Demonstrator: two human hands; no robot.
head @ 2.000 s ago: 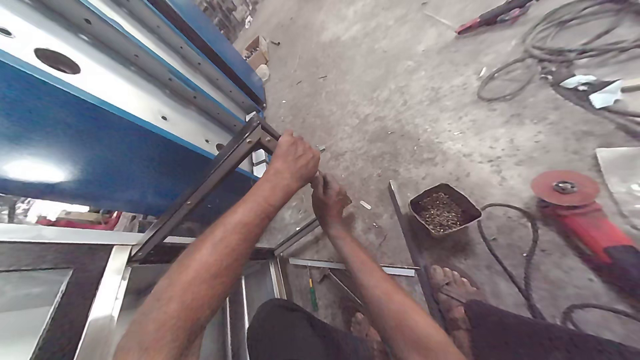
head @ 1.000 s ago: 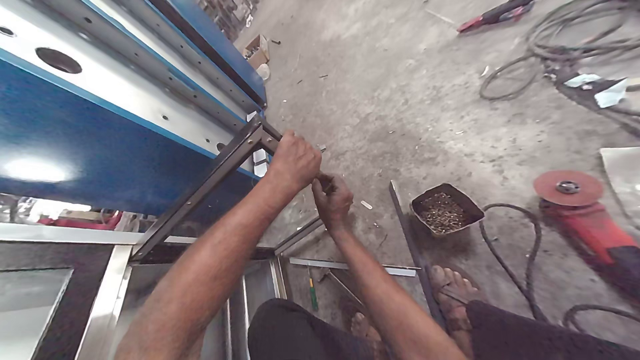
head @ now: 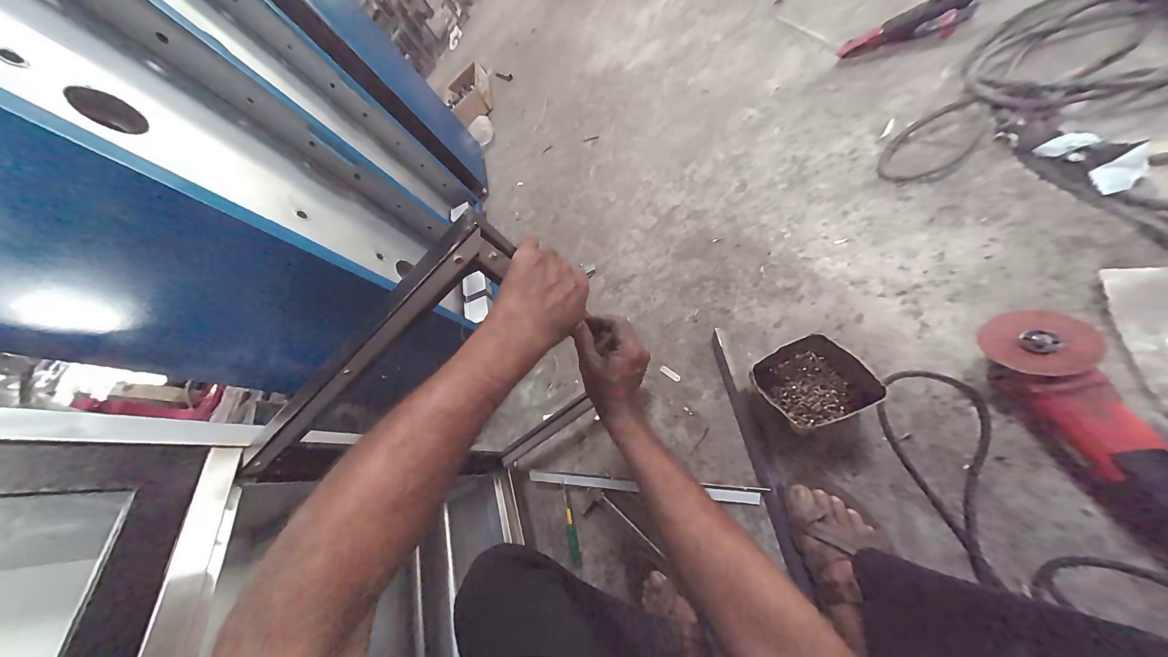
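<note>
My left hand is closed around the short end bar of a dark metal angle frame, just past its riveted corner. Right beside it, lower and to the right, my right hand has its fingers curled near the bar's other end. The fingers hide whatever small thing may be between them, so what the right hand holds cannot be told. The dark frame rises from an aluminium-edged panel frame at the lower left.
Blue sheet-metal panels stand at the left. On the concrete floor lie a tin of small fasteners, a red angle grinder with its cord, a dark metal bar, a screwdriver, coiled cable and another red tool.
The fingers of my right hand have shifted slightly beside my left hand. My left hand stays on the bar.
</note>
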